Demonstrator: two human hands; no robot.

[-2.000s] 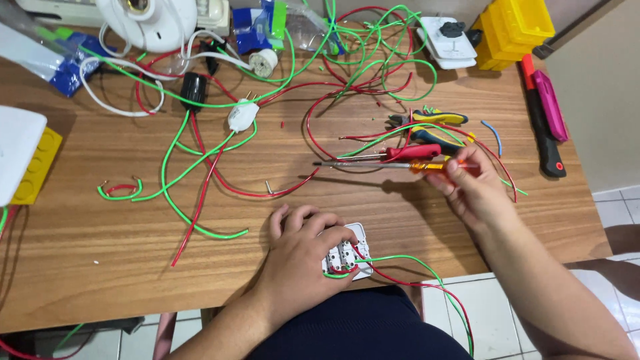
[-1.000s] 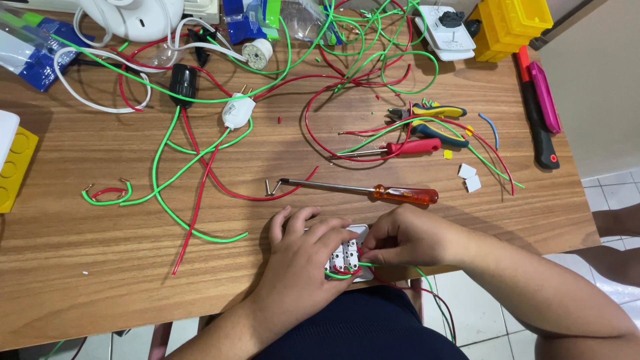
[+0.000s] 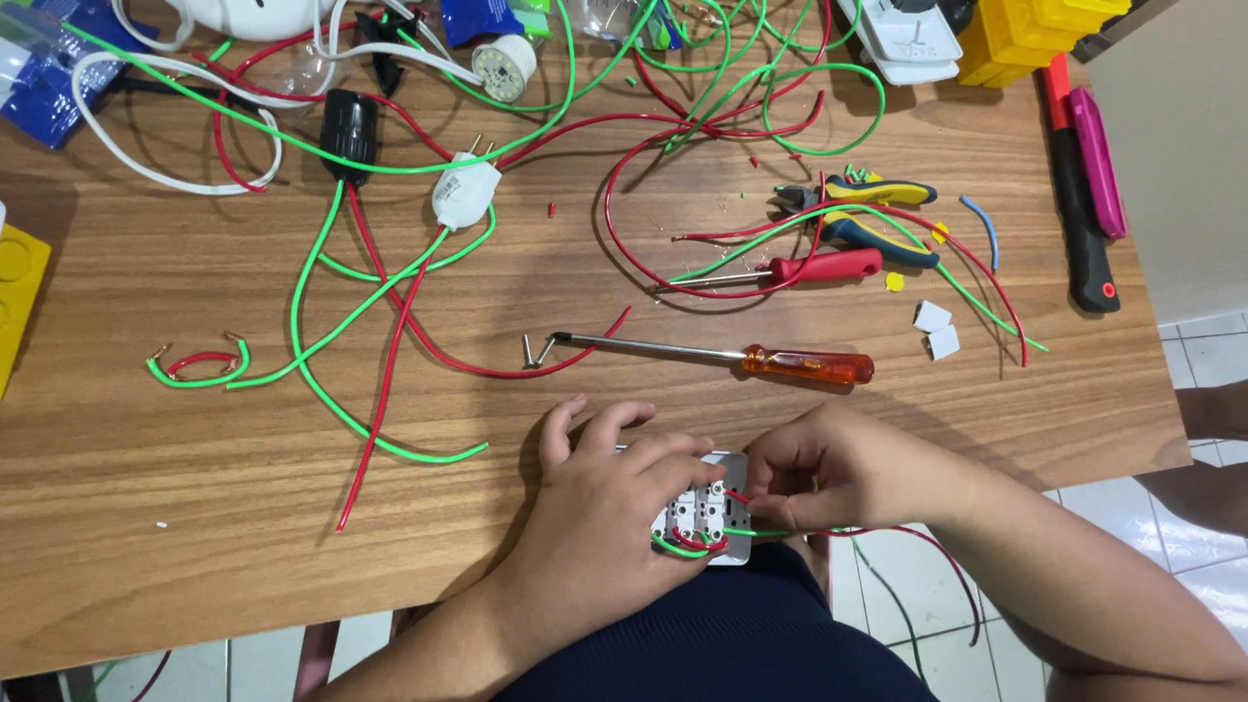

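Note:
My left hand (image 3: 614,497) lies over a white switch or socket module plate (image 3: 733,551) at the table's front edge, its fingers holding the plate down. Short green and red wires loop along the modules' near side. At the plate's right side, my right hand (image 3: 829,473) pinches a red wire (image 3: 738,498) whose end is at the right-hand module; whether it is inside a terminal I cannot tell. A green wire (image 3: 756,532) runs from the same module under this hand. Beyond the hands lies a screwdriver with an orange translucent handle (image 3: 807,365), its tip beside two screws (image 3: 538,352).
Diagonal cutters (image 3: 882,224), a red-handled screwdriver (image 3: 829,267) and loose wires lie at the right, near small white pieces (image 3: 936,330). A white plug (image 3: 465,192) and black lamp holder (image 3: 349,136) are farther left. A black-and-red handled tool (image 3: 1080,205) lies at the right edge.
My right hand has put the orange-handled screwdriver down on the table and moved to the plate's right side, where it now pinches a red wire. My left hand has stayed on the plate.

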